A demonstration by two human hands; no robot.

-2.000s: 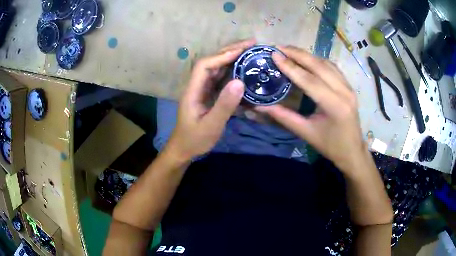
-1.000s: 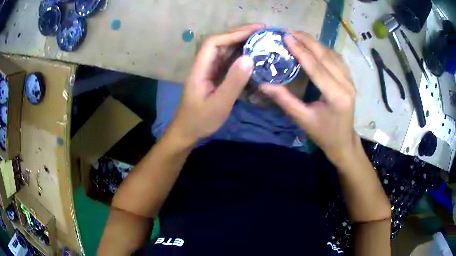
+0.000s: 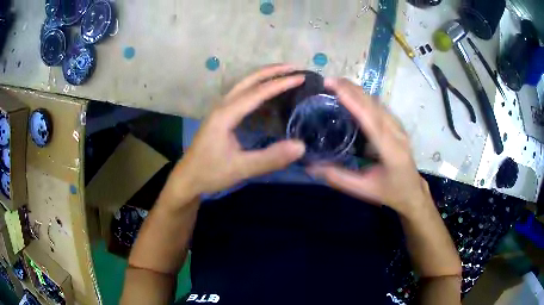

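A black cylindrical housing (image 3: 322, 130) with a round, ringed, shiny end is between my two hands, over the bench's front edge. The end faces up towards me and its inner detail is blurred. My left hand (image 3: 238, 128) is around its left side, fingers over the dark far part and thumb tip at the rim. My right hand (image 3: 379, 146) is at its right side, fingers along the upper right and thumb below, slightly blurred. The palm-side contact is hidden.
End cover discs (image 3: 79, 62) are piled at the upper left. Cardboard boxes (image 3: 62, 173) stand at the left. Right of the teal strip (image 3: 377, 50) lie a yellow-handled tool (image 3: 404, 44), pliers (image 3: 451, 101) and a mallet (image 3: 477, 80). A dark speckled tray (image 3: 459, 220) is at lower right.
The housing has moved down towards my body and tilted, so more of its dark side shows. My left hand has shifted lower and left, with its fingers more spread; my right hand has moved down.
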